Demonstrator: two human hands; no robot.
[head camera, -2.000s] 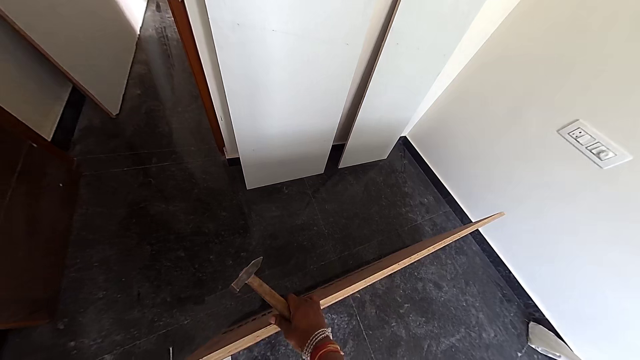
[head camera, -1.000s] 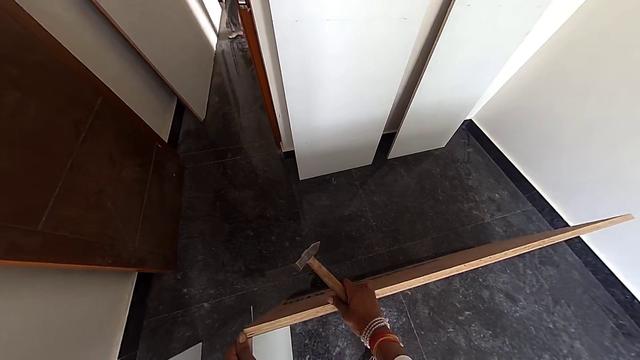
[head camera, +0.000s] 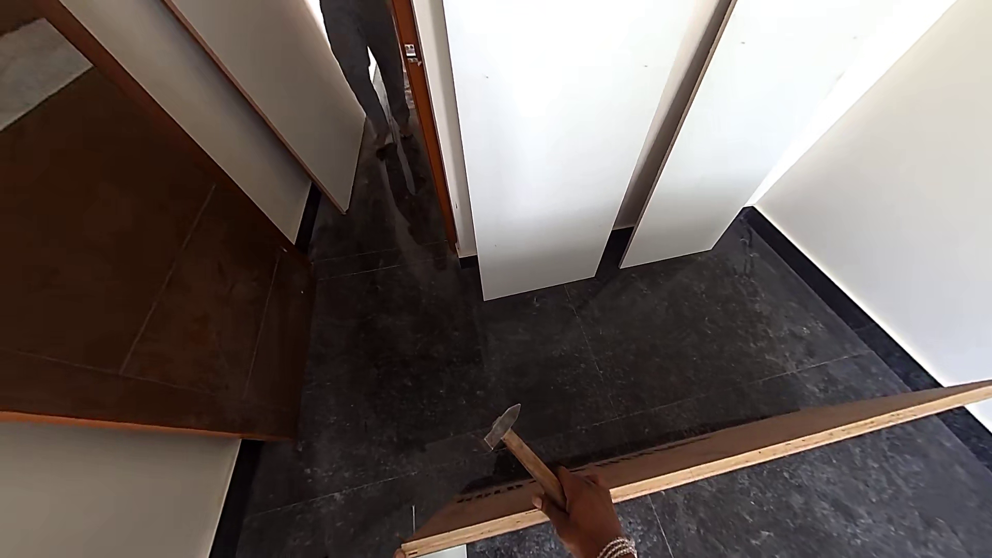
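Observation:
My right hand (head camera: 583, 513), with a beaded bracelet at the wrist, grips the wooden handle of a hammer (head camera: 528, 459) near the top edge of a plywood board (head camera: 744, 457). The steel hammer head points up and left, over the dark floor. The board stands on edge and runs from the bottom middle to the right side; its brown face bears printed writing. At the board's near left end, only a fingertip of my left hand (head camera: 399, 553) shows at the frame's bottom; the rest is out of view.
White panels (head camera: 558, 155) (head camera: 697, 170) lean against the wall ahead, and another panel (head camera: 294, 101) leans at the left. A brown wooden door (head camera: 155, 310) stands at the left. Beyond the door frame (head camera: 426, 116), a person's legs (head camera: 368, 62) are visible. Dark floor tiles (head camera: 542, 349) meet a white wall (head camera: 891, 217).
The view has swung left. A person's legs now show in the doorway, where none showed before. My right hand still holds the hammer at the board.

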